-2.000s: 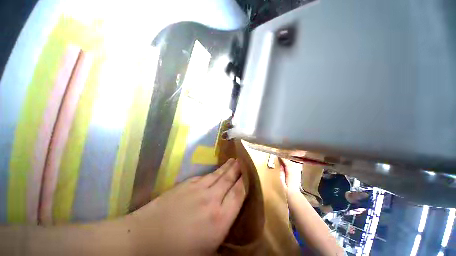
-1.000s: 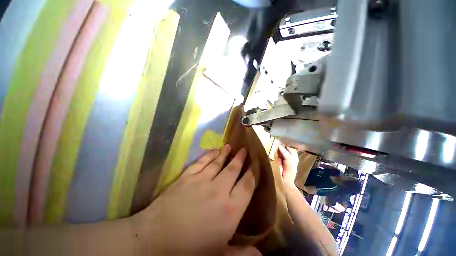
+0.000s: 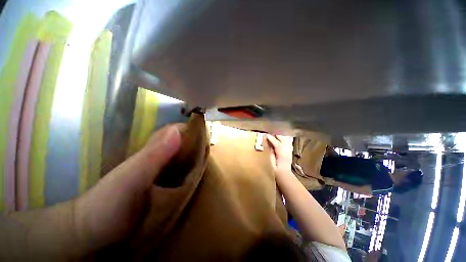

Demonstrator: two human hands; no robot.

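The brown bag panel (image 3: 235, 174) fills the lower middle, its upper edge beneath the big grey machine head. Two small pale tabs sit along that edge, one (image 3: 259, 140) beside my right hand. My left hand (image 3: 122, 174), large and close, holds the panel's folded left edge, with one digit visible near the top; its other fingers are hidden. My right hand (image 3: 276, 151) is smaller and farther off, gripping the upper edge at the right. The corner between them reaches a small dark part under the machine head.
The grey machine head (image 3: 306, 56) covers the top. At left is the pale template with yellow tape (image 3: 92, 112) and pink strips (image 3: 23, 123). More brown pieces (image 3: 309, 158) lie beyond my right hand. A person in a dark top (image 3: 357, 171) appears sideways at right, near ceiling lights.
The machine head now covers more of the view and hides the metal clamp parts. My left hand has gone from flat on the panel to around its folded edge. More of the panel shows.
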